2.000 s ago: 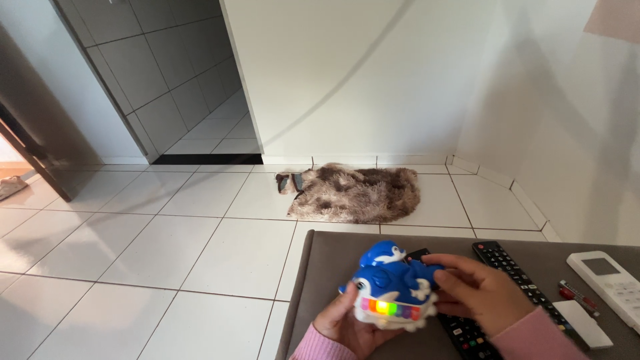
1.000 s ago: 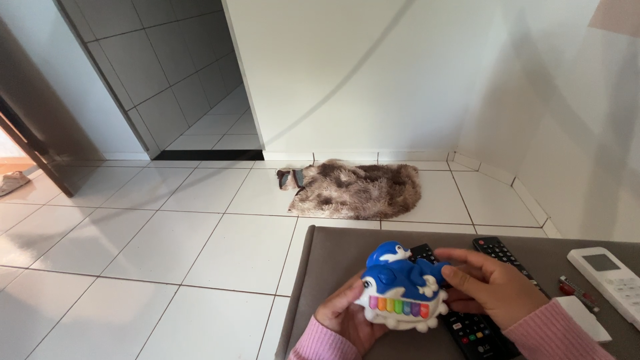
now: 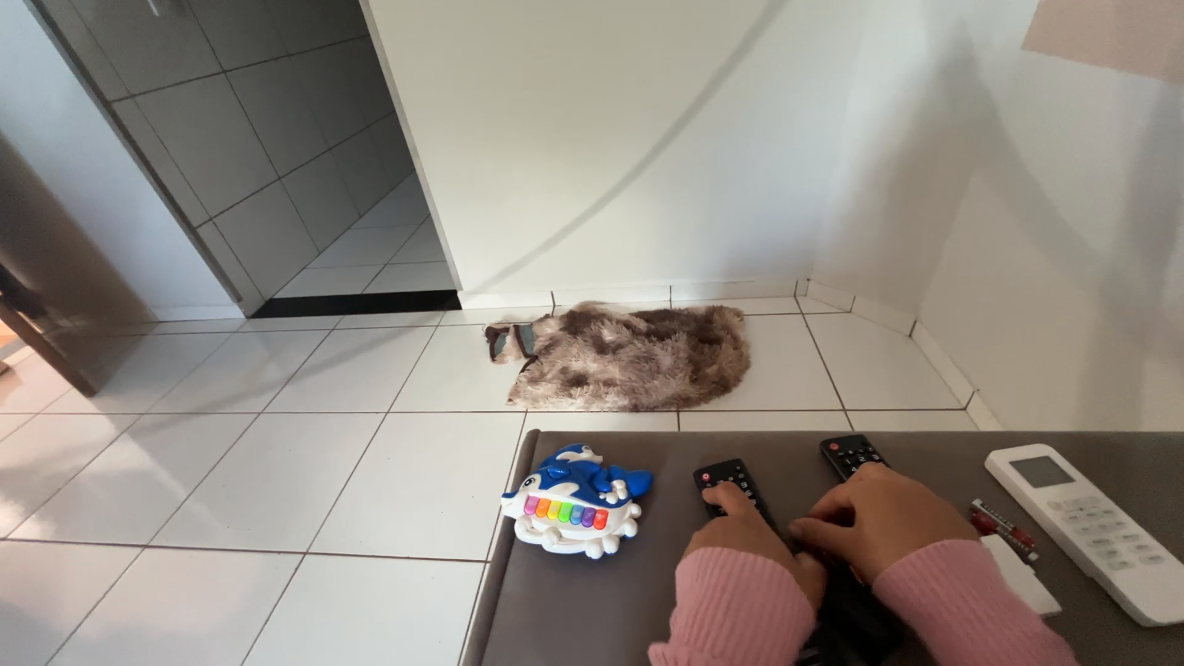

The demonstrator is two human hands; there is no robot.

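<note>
A blue and white dolphin toy piano (image 3: 572,504) with rainbow keys rests on the left end of the brown surface. My left hand (image 3: 754,532) lies over a black remote control (image 3: 724,474), its fingers on the buttons. Beside it, my right hand (image 3: 874,518) bends over a second black remote (image 3: 851,452), fingers curled at its near part. Both palms hide much of the remotes, so whether either is gripped cannot be told. Right of my hands are red batteries (image 3: 1004,529), a white flat cover (image 3: 1025,575) and a white air-conditioner remote (image 3: 1084,529).
The padded brown surface (image 3: 578,610) has its left edge close to the toy. Beyond it, a shaggy brown rug (image 3: 638,356) lies bunched on the white tile floor (image 3: 407,481), near the wall. A doorway with a black sill (image 3: 356,302) is at the upper left.
The dolphin toy, held in both hands before, now sits on the surface at the left, let go. Both hands have moved to the black remotes. The toy's lit keys seen earliest no longer glow.
</note>
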